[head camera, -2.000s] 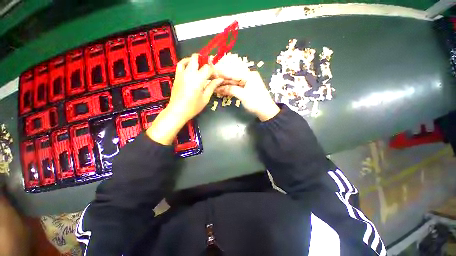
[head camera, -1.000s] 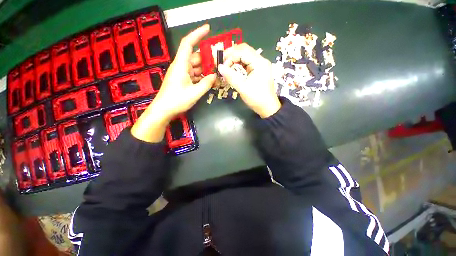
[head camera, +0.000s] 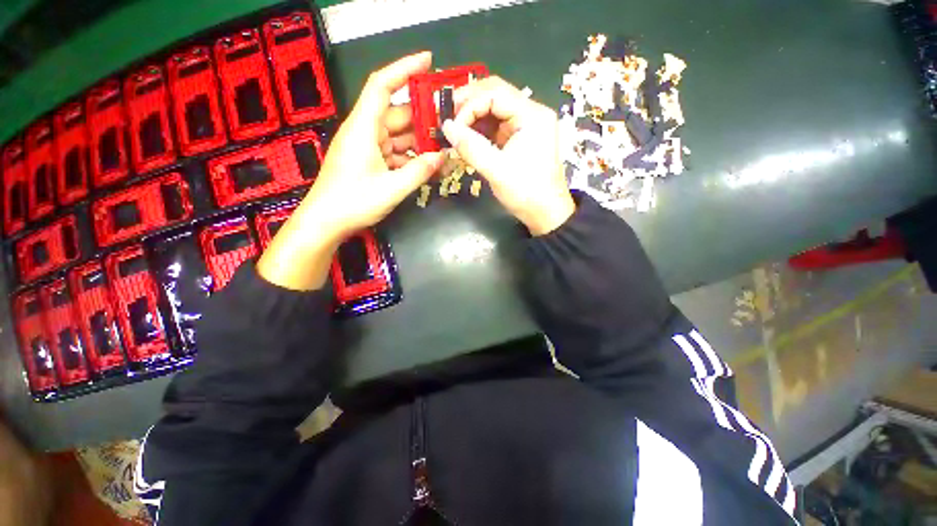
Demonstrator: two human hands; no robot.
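Note:
A red plastic housing [head camera: 424, 111] is held upright over the bench between my hands. My left hand [head camera: 362, 154] is bare and grips it by its left side, thumb at the lower edge. A small black piece [head camera: 446, 104] shows at the housing's window. My right hand [head camera: 511, 149] has its thumb and fingers at the right side of the housing, by the black piece; whether it grips this piece or the housing is unclear. Cream pieces [head camera: 450, 177] lie below the hands, partly hidden by them. The black blister tray [head camera: 185, 272] of red housings is at the left.
A heap of mixed white, tan and black pieces [head camera: 622, 128] lies on the dark green bench [head camera: 781, 113] right of my hands. A pale edge strip [head camera: 396, 19] runs behind. A red object [head camera: 848, 252] is at the far right. A blurred dark shape is at the lower left edge.
The housing was tilted up to the right two seconds ago; it is now turned upright between my hands, and the black piece shows at it. The tray and heaps have shifted slightly in view.

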